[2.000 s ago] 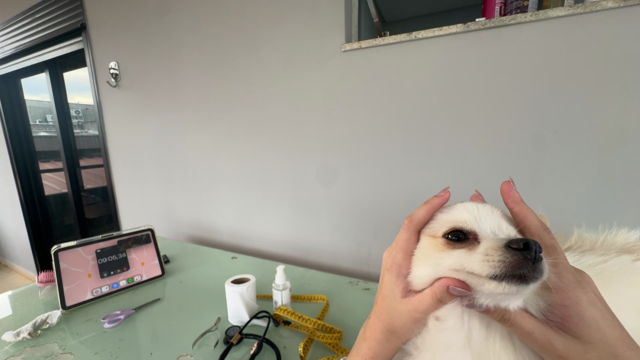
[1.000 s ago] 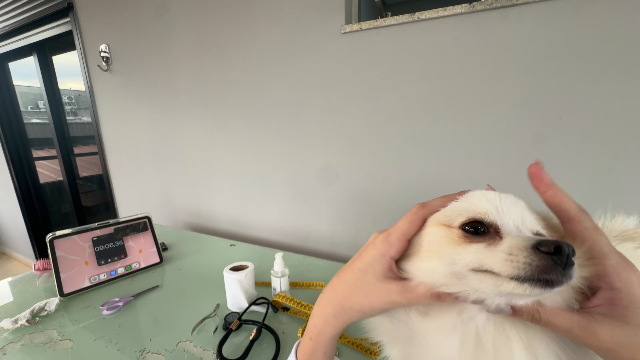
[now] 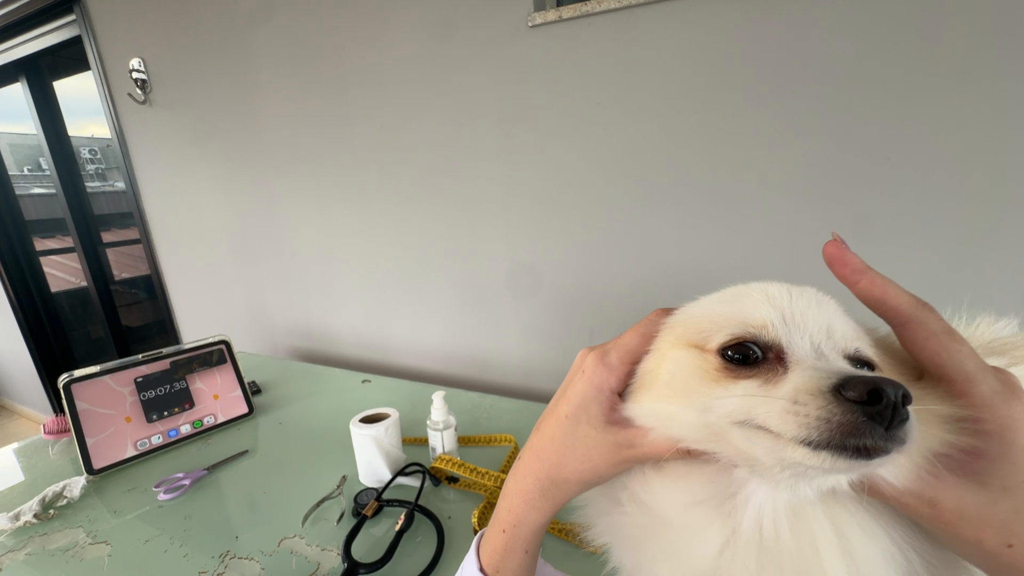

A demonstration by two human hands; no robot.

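Observation:
A white, long-haired dog (image 3: 768, 384) fills the lower right, its head turned toward the right and its dark eyes open. My left hand (image 3: 600, 408) cups the near side of its head and jaw, the fingertips hidden behind the head and in the fur. On the other side, my right hand (image 3: 952, 400) holds the cheek and neck, with one finger raised off the fur above the muzzle. The dog's head lies between both palms.
On the green table (image 3: 280, 416) are a tablet (image 3: 160, 400) showing a timer, purple scissors (image 3: 188, 480), a paper roll (image 3: 376, 448), a pump bottle (image 3: 441, 428), a yellow measuring tape (image 3: 472, 476), a black stethoscope (image 3: 436, 532), metal nippers (image 3: 326, 500), crumpled white material (image 3: 44, 504) and a pink brush (image 3: 56, 426).
The dog's head and my hands have shifted right in view. My right hand's finger has lifted off the head, and my left hand sits more behind the cheek. The view tilts down somewhat.

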